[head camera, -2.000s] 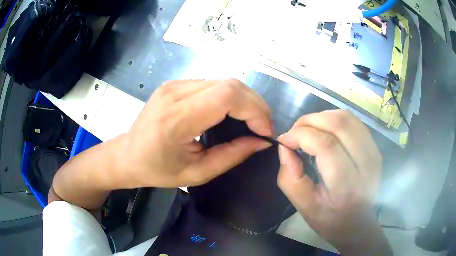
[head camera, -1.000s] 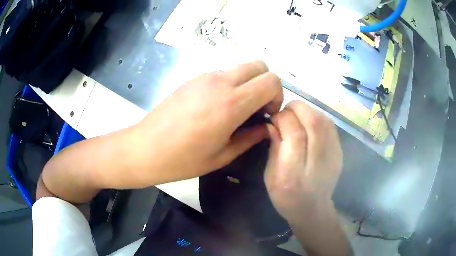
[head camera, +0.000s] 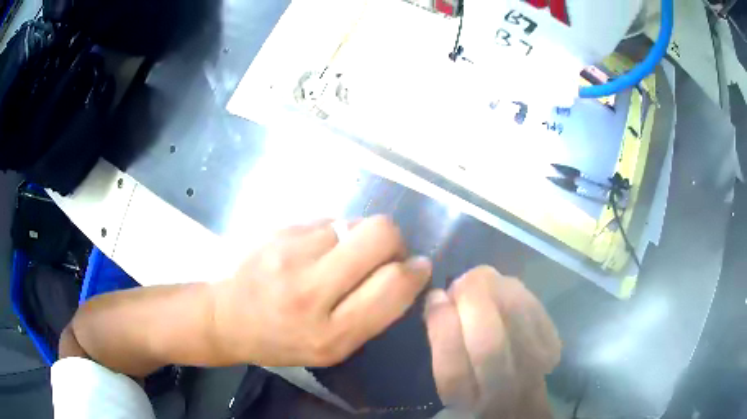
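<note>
A black fabric bag (head camera: 385, 372) lies low in front of me, below and between my hands, with a toothed zipper line near the bottom of the picture. My left hand (head camera: 315, 299) is closed at the bag's upper left, its thumb and finger together. A small white bit shows between its fingers. My right hand (head camera: 491, 344) is closed at the bag's right edge, fingertips pinched, a small gap from the left hand's fingertips. The exact grip points are hidden by the fingers.
A flat template plate with yellow-taped edges (head camera: 586, 237) lies ahead, with dark pointed snips (head camera: 581, 184) on it. The white machine head and blue hose (head camera: 635, 82) are above. Black bags (head camera: 49, 106) are heaped left, above a blue bin (head camera: 102, 274).
Both hands have moved down in the picture, and their fingertips have come slightly apart. The template and machine head show lower, with more of the head in view.
</note>
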